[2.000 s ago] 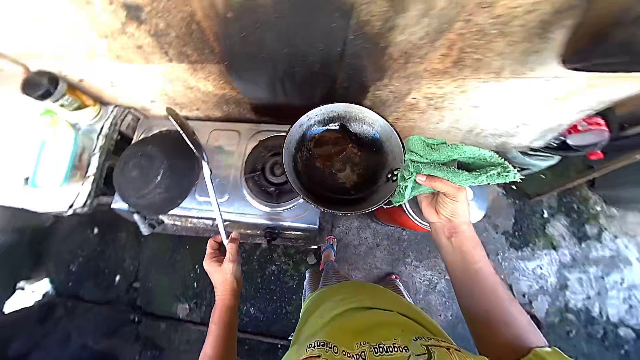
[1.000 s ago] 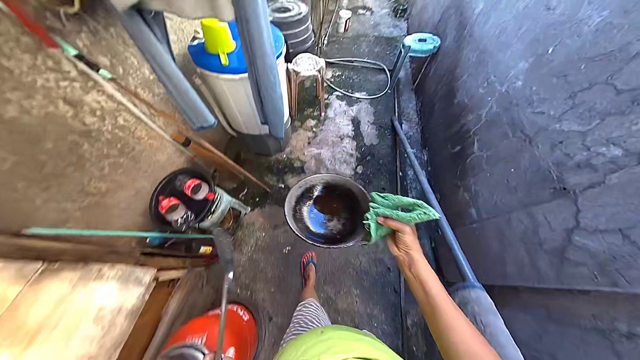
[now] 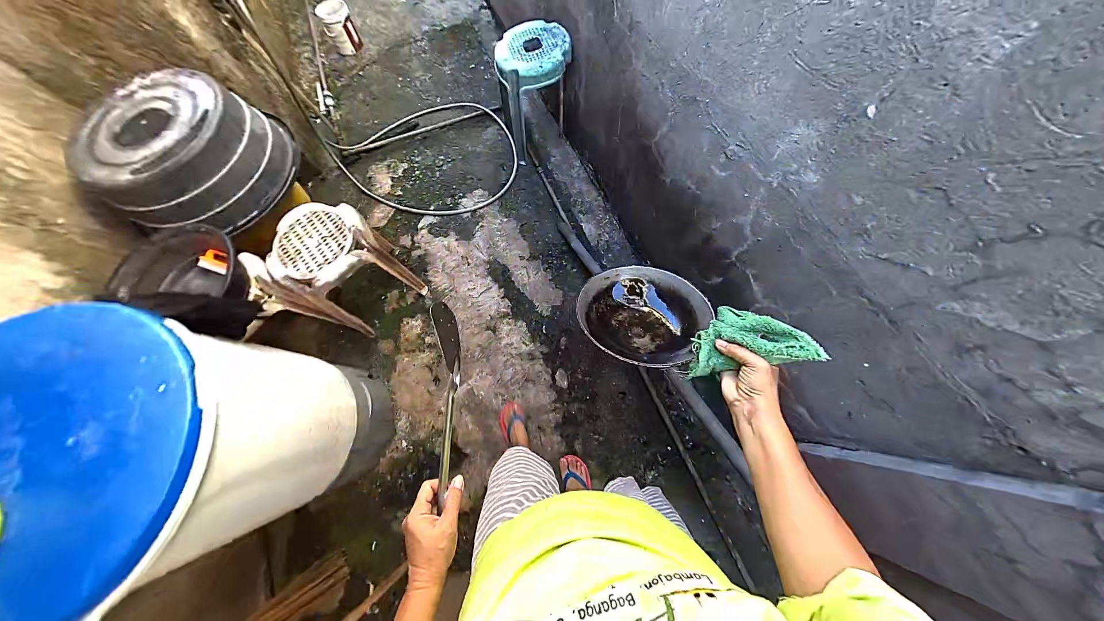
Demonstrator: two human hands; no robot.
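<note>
My right hand (image 3: 749, 379) grips the edge of a dark metal wok (image 3: 595, 326) through a folded green cloth (image 3: 759, 335). Dark, shiny liquid lies in the bottom of the wok, which is held out over the floor beside the grey wall. My left hand (image 3: 433, 528) is closed around the handle of a long metal spatula (image 3: 446, 338); its dark blade points away from me and stays apart from the wok.
On the left stand a white drum with a blue lid (image 3: 95, 431), a white stool (image 3: 312, 241), a black tub (image 3: 164, 263) and stacked dark basins (image 3: 185, 155). A hose (image 3: 516, 168) lies ahead near a turquoise stool (image 3: 533, 53). A pipe (image 3: 711, 424) runs along the right wall (image 3: 862, 216).
The view has swung from the stove to the outdoor passage and moved along it. The wok, over the stove earlier, is now above the passage floor, still held with the green cloth.
</note>
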